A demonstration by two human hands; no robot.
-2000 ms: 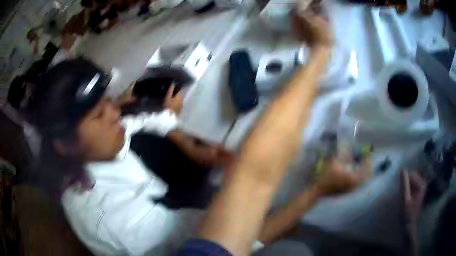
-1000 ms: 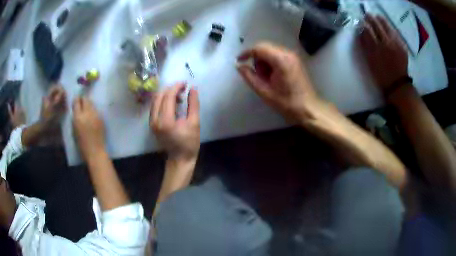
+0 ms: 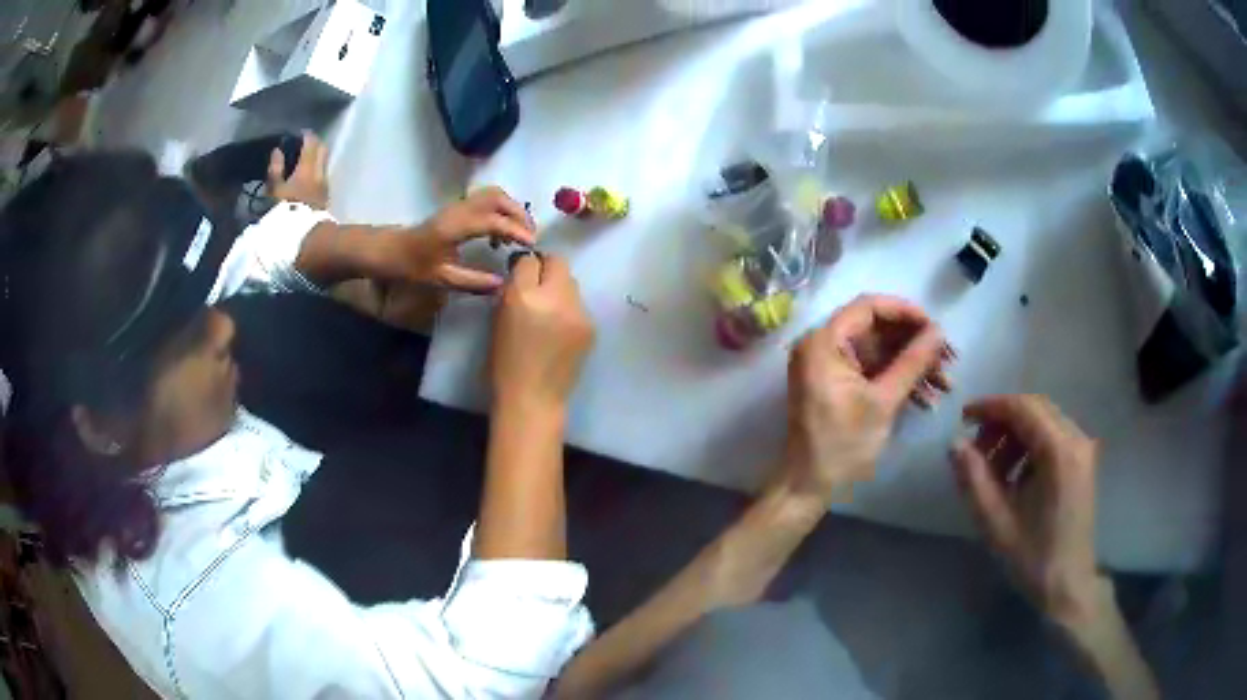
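Observation:
My left hand (image 3: 845, 397) is raised over the front of the white sheet, fingers curled and thumb near the fingertips. Fine dark marks show at its fingertips, too blurred to name. My right hand (image 3: 1037, 479) is just to its right, thumb and index finger bent towards each other; a tiny pale spot shows there, and I cannot tell if it is held. A black wire bundle (image 3: 978, 254) and a yellow wire bundle (image 3: 900, 203) lie beyond my hands. A clear bag of wire bundles (image 3: 782, 244) lies beyond and left of my left hand.
A person in white (image 3: 260, 547) sits at left, both hands over the sheet by red and yellow bundles (image 3: 591, 203). A dark elongated case (image 3: 471, 82), white carton (image 3: 317, 58), large white roll (image 3: 1072, 62) and bag of black parts (image 3: 1179, 260) lie around. A black speck (image 3: 1024, 300) lies right.
The view has swung left, so the neighbouring person and the large roll show more. My two hands appear closer together. The neighbour's hands have come together.

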